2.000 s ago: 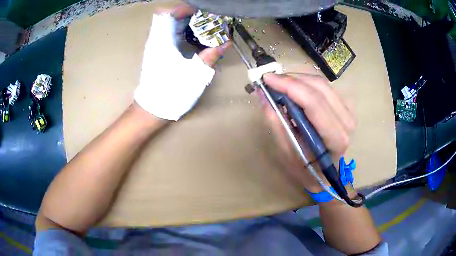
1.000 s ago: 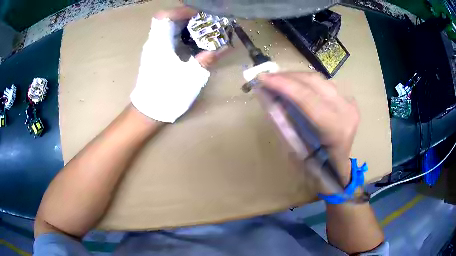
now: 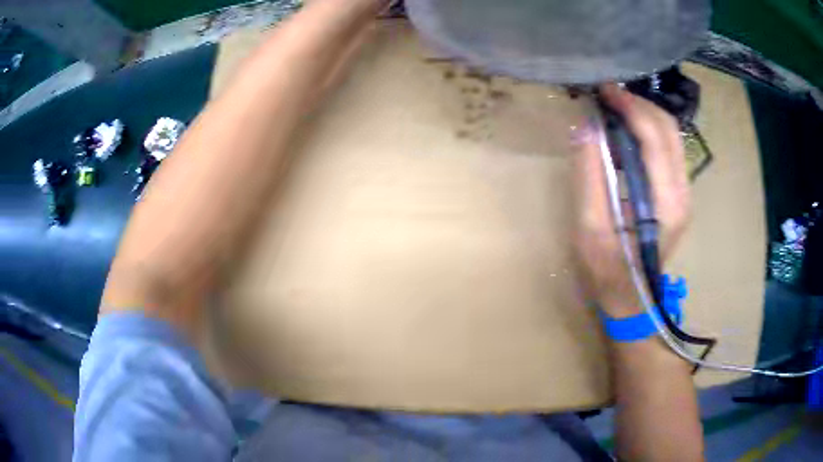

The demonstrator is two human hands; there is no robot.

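Note:
My right hand (image 3: pixel 639 194), bare with a blue wrist strap (image 3: pixel 636 327), holds the soldering iron (image 3: pixel 639 185) near the stand at the upper right. The iron's tip is hidden by the hood. The pale solder feed tube (image 3: pixel 617 203) runs along the iron and off to the right. My left forearm reaches up to the top edge. My left hand is out of the picture or hidden at the top, and the white socket part it held does not show there.
The grey hood (image 3: pixel 559 36) covers the top centre. The tan mat (image 3: pixel 406 271) carries dark specks near the hood. Assemblies (image 3: pixel 164 137) lie on the green bench at left. Another board (image 3: pixel 788 260) lies at right. The black stand (image 3: pixel 672 95) is partly hidden.
My left arm has swung up and away, taking the hand out of sight. My right hand has moved right with the iron to the stand. The view has shifted, and another assembly shows at left.

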